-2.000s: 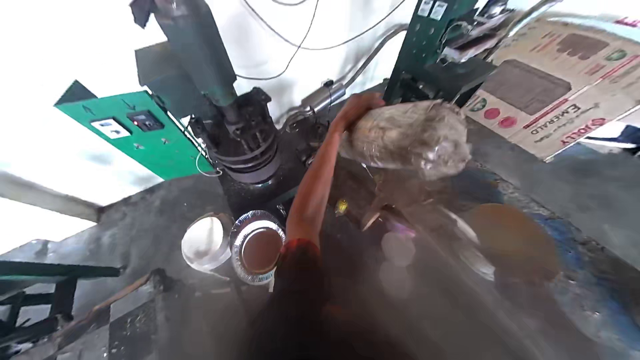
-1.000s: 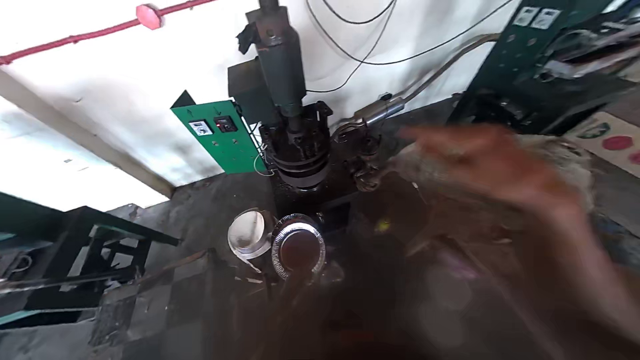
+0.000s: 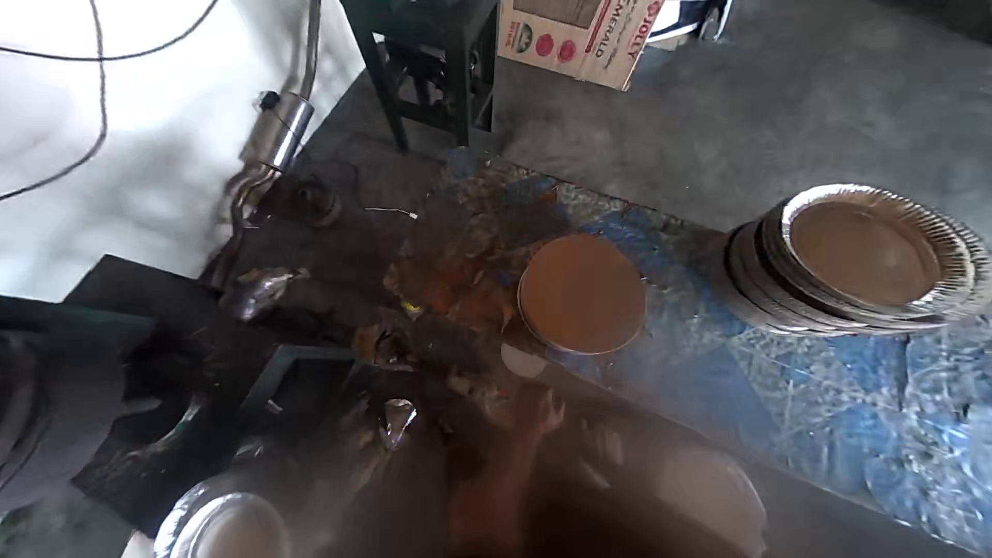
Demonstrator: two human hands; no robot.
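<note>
My left hand (image 3: 542, 411) is blurred at the lower middle, with the forearm below it; its grip cannot be made out. Just above it is a small pale disc (image 3: 523, 360). A round brown disc (image 3: 583, 294) lies farther up on the worn blue surface. To the right stands a stack of round plates with fluted silvery rims and brown centres (image 3: 864, 252). Another silvery-rimmed round plate (image 3: 240, 531) is cut off at the lower left. A large pale rounded thing (image 3: 713, 496) is blurred at the lower right. My right hand is not seen.
Dark machine parts (image 3: 62, 403) fill the left side. A metal pipe fitting (image 3: 279, 132) runs along the white wall. A dark green metal stand (image 3: 434, 70) and a printed cardboard box (image 3: 577, 39) are at the top. Scraps litter the dark surface around the brown disc.
The view has swung far to the right and down, bringing the plate stack into sight. The wrapped bundle that a hand touched two seconds ago is no longer seen.
</note>
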